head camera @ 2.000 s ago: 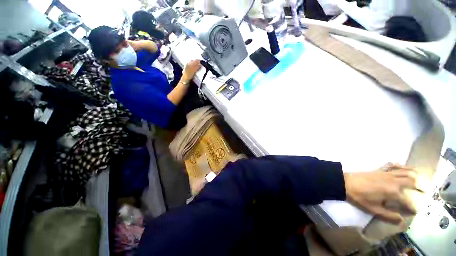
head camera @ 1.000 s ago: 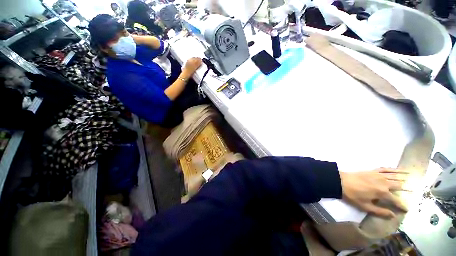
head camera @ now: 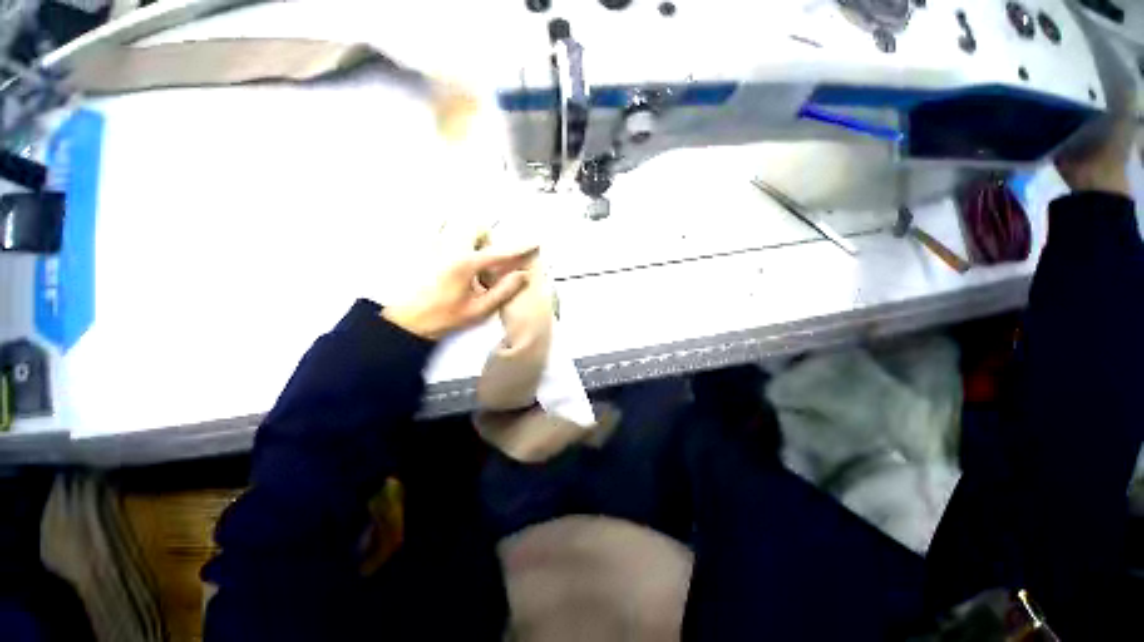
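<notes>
A beige strip [head camera: 528, 329] runs from the needle area of the white sewing machine [head camera: 765, 63] over the table's front edge to my lap. A white piece [head camera: 567, 386] hangs beside it. My left hand [head camera: 467, 295] holds the strip just in front of and left of the needle, with thumb and fingers on its edge. The strip continues behind the bright glare toward the back left. My right hand [head camera: 1101, 157] is at the right end of the machine head, partly cut off by the frame's edge; its fingers are hard to see.
A silver pointed tool [head camera: 807, 217], a tool with an orange-brown handle [head camera: 938, 245] and dark red looped handles [head camera: 995, 221] lie right of the needle. A blue pen [head camera: 851, 121] is on the machine head. A blue sheet [head camera: 78, 238] and dark items are at the far left.
The view has swung right, from the neighbouring worker to the machine. My right hand has come into view. My left hand is still on the strip, its fingers now drawn together instead of spread flat.
</notes>
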